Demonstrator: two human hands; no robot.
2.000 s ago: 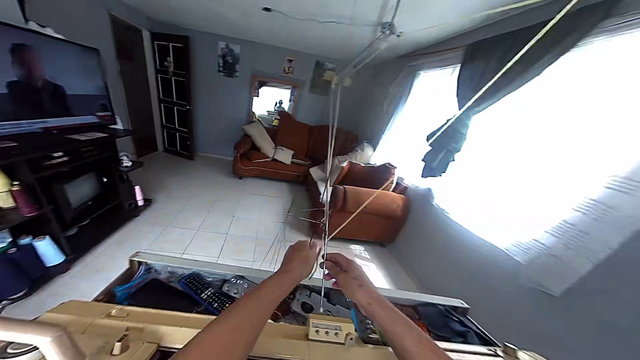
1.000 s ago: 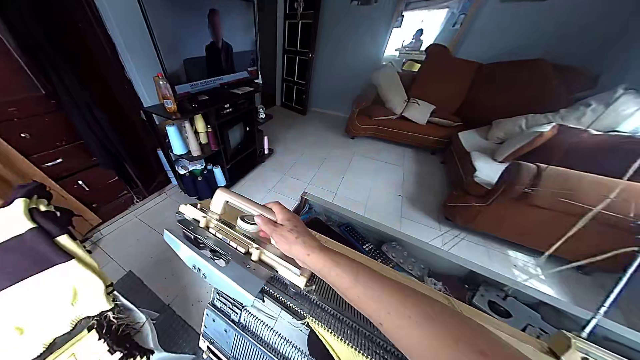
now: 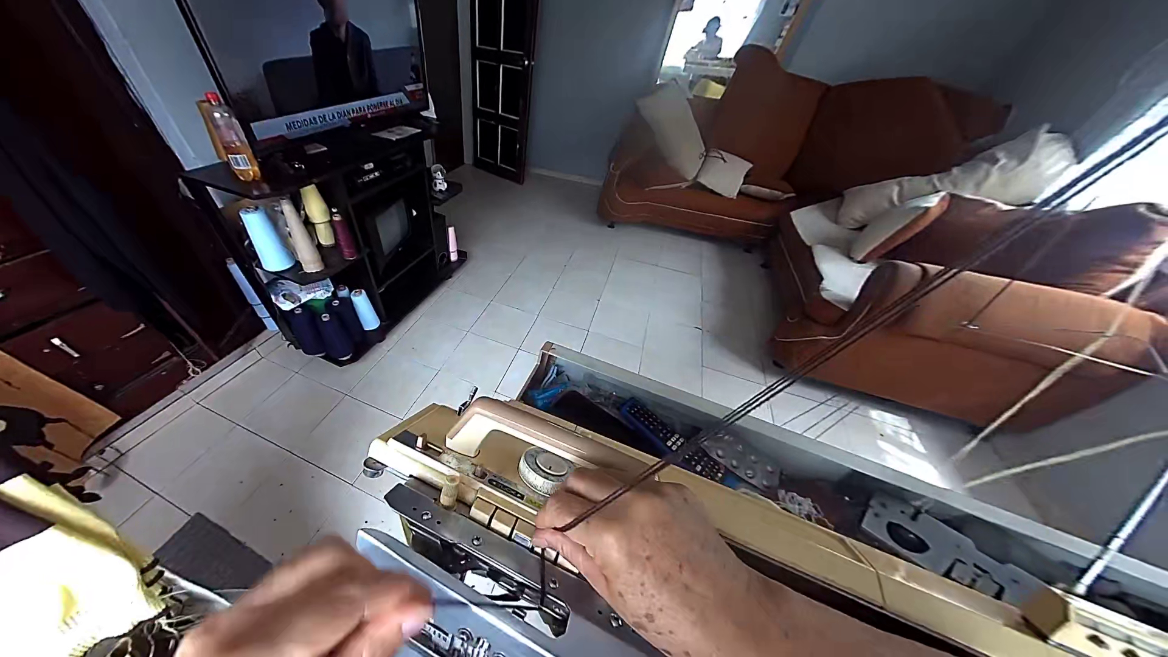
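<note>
My right hand (image 3: 639,547) pinches dark yarn (image 3: 785,379) between thumb and fingers, above the carriage of a knitting machine (image 3: 511,488). The yarn runs up to the right from this hand, and a short length hangs down at the carriage's metal front. Blurred by motion, my left hand (image 3: 315,602) sits at the lower left with its fingers closed; a dark strand stretches from its fingertips to the carriage opening. A round dial (image 3: 546,469) and a beige handle (image 3: 547,429) are just beyond my right hand.
Behind the machine bed lies a tray (image 3: 821,456) holding a remote control (image 3: 671,438) and metal parts. Yellow and dark knitted fabric (image 3: 73,566) is at the lower left. Yarn cones (image 3: 266,239) stand on a black TV stand (image 3: 356,196). Brown sofas (image 3: 985,310) stand at the right.
The hand that was on the carriage handle is off it, and both hands are now at the carriage front with dark yarn. The view turned left after the first frame.
</note>
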